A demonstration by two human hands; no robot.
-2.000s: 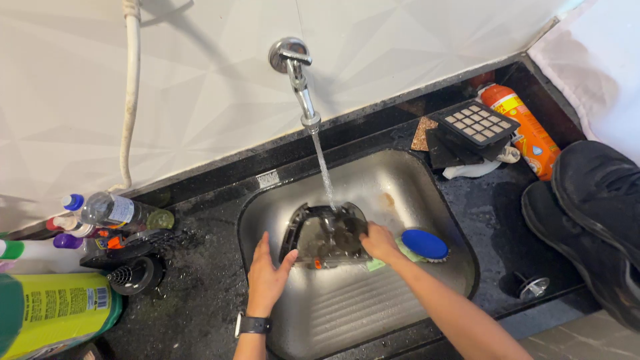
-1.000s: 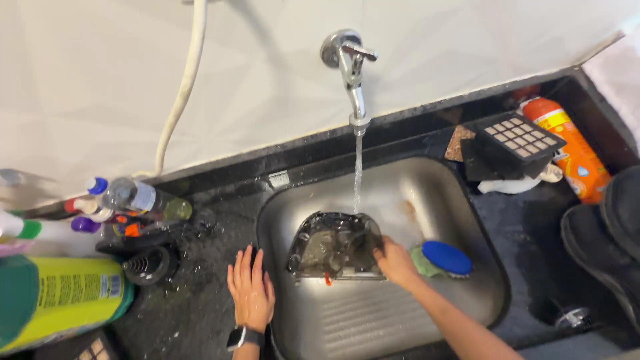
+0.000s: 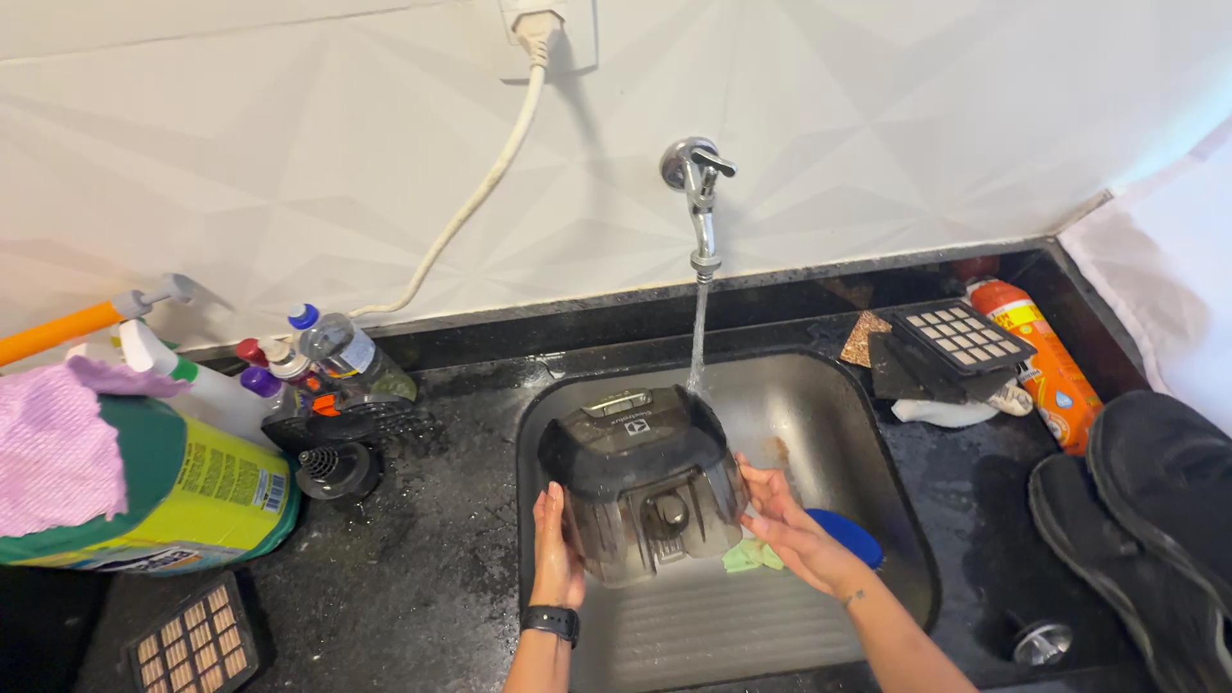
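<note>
A dark translucent Electrolux vacuum cleaner dust container (image 3: 640,481) is held upright between both hands over the stainless steel sink (image 3: 664,640). My left hand (image 3: 556,549) presses its left side, a black watch on the wrist. My right hand (image 3: 794,529) grips its right side. Water runs from the chrome wall faucet (image 3: 703,207) and falls at the container's back right edge. A blue-backed brush (image 3: 849,539) lies in the sink just beyond my right hand, with a pale green cloth or sponge (image 3: 753,555) beside it, partly hidden.
Left on the black counter stand several bottles (image 3: 337,351), a green detergent jug (image 3: 192,481), a black cone-shaped part (image 3: 337,469) and a framed filter (image 3: 197,640). Right are another filter (image 3: 961,335), an orange spray can (image 3: 1044,371), black shoes (image 3: 1165,500) and a metal sink strainer (image 3: 1042,642).
My left hand has come from the sink's left edge onto the container. The container has been raised and turned, so its branded top now shows. The view has shifted.
</note>
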